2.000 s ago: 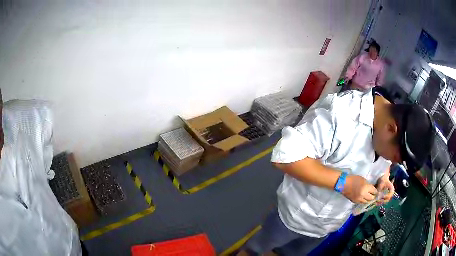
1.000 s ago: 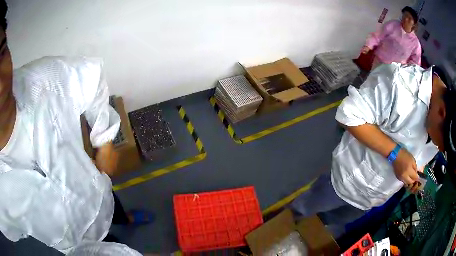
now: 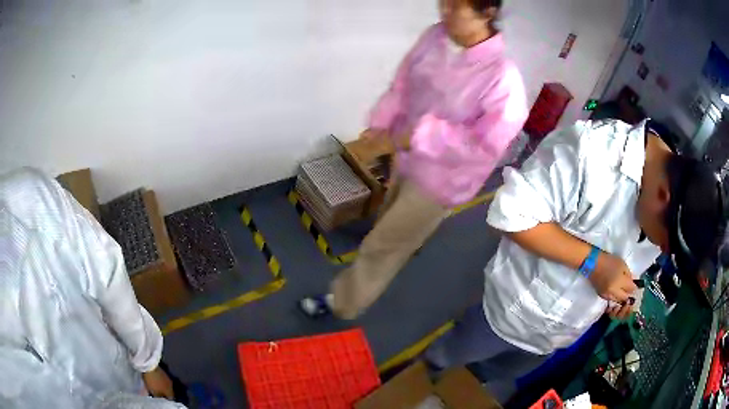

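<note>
Neither my left hand nor my right hand is in view. Nearest in front of me, a red crate (image 3: 312, 371) lies on the floor at the bottom centre, cut off by the frame edge. An open brown carton (image 3: 412, 387) is beside it, with something pale inside. A small part of a red pocket tray (image 3: 547, 401) shows at the bottom edge, with white pieces (image 3: 577, 402) beside it, too cut off to make out. A bit of white fabric shows at the bottom left edge; I cannot tell whose it is.
A white-clad person (image 3: 64, 295) stands left. A pink-clad person (image 3: 460, 120) is mid-stride. A capped person (image 3: 567, 240) holds something small at the green bench (image 3: 671, 335). Stacked trays (image 3: 332, 188), a tray-filled carton (image 3: 160, 275) and a dark tray (image 3: 200, 248) line the wall.
The pink-clad person has come from the far right to the centre, hiding part of the far carton. The view has swung. The left person has turned, with the arm now lowered.
</note>
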